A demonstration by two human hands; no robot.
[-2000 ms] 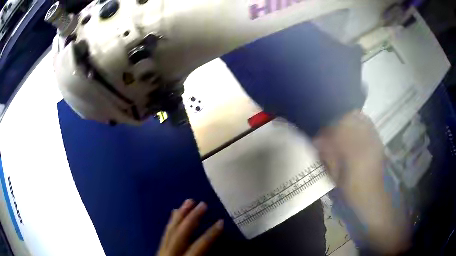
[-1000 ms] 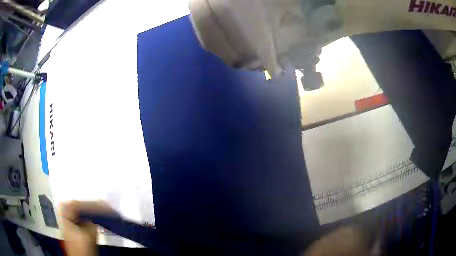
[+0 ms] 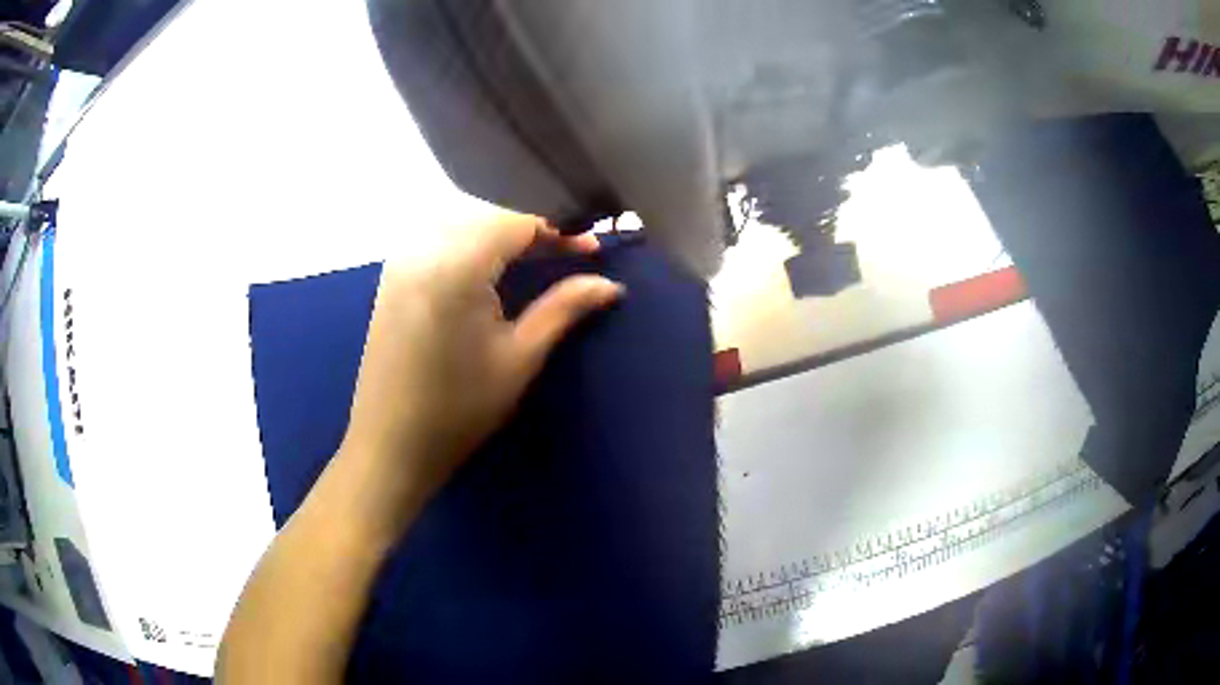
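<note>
A navy cloth panel [image 3: 562, 468] lies on the machine table, its upper part under the grey-white sewing machine head [image 3: 562, 94]. My left hand [image 3: 448, 315] reaches from the lower left over the cloth, palm down. Its thumb and fingers are apart near the needle area, with cloth between them. Some fingertips are close to or behind the head, and the needle is not clearly seen. My right hand is not in view.
A second navy piece [image 3: 1117, 281] lies to the right of the needle area. Red tape marks [image 3: 978, 295] sit on the bed edge. A printed ruler [image 3: 910, 542] runs along the front edge. A blue basket [image 3: 1057, 609] is partly visible at the lower right.
My left hand has moved from the lower left up onto the cloth by the machine head. The cloth's far left edge sits nearer me. My right hand has left the view.
</note>
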